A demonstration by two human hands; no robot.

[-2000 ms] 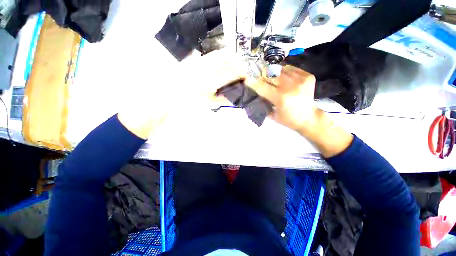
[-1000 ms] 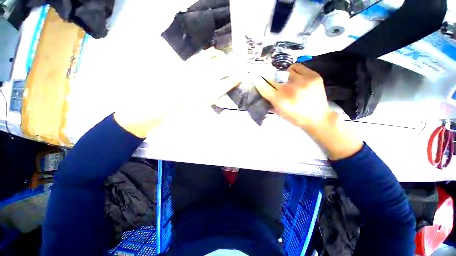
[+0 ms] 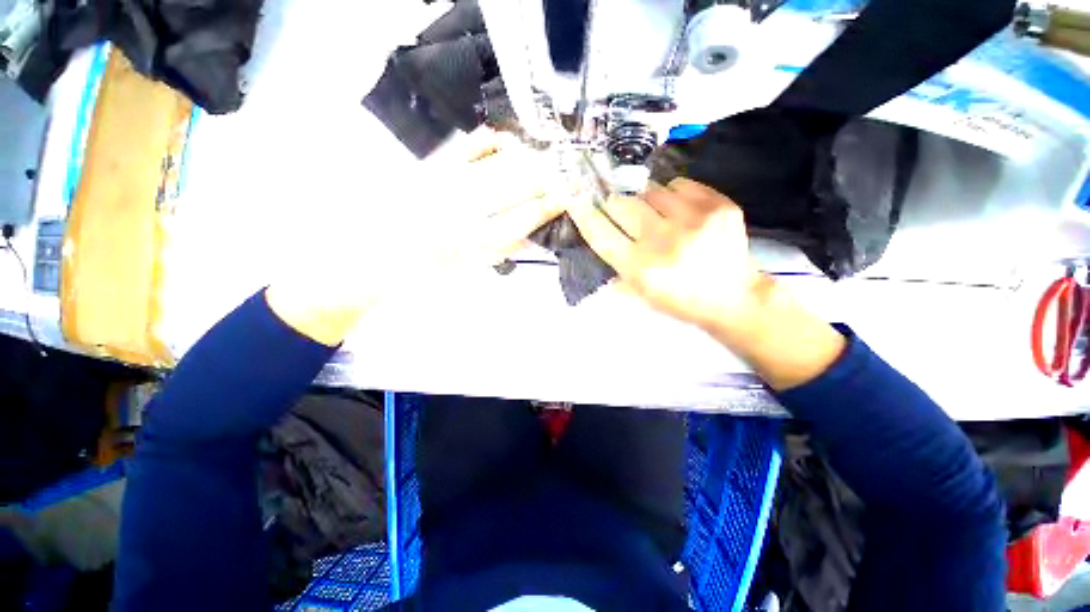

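A black cloth piece point(image 3: 583, 270) lies under the fingers of both hands, just in front of the needle area of the white sewing machine point(image 3: 526, 54). My left hand point(image 3: 478, 209) is overexposed and lies flat on the cloth's left side, fingertips near the needle. My right hand point(image 3: 687, 245) presses the cloth from the right, fingertips beside the round metal tension dial point(image 3: 630, 144). More dark cloth point(image 3: 436, 84) lies behind my left hand. The needle tip and the cloth edge under the fingers are hidden or washed out by glare.
Black cloth point(image 3: 777, 173) and a wide black strip point(image 3: 902, 54) lie at the upper right. Red-handled scissors point(image 3: 1058, 329) lie at the right. A tan strip point(image 3: 120, 209) and a black bunch point(image 3: 197, 42) are at the left. Blue crates point(image 3: 729, 502) stand below the table edge.
Both hands stay at the needle; my right fingers are closer to the left hand and lie flatter. Less of the cloth shows below the fingers. The whole view has shifted slightly.
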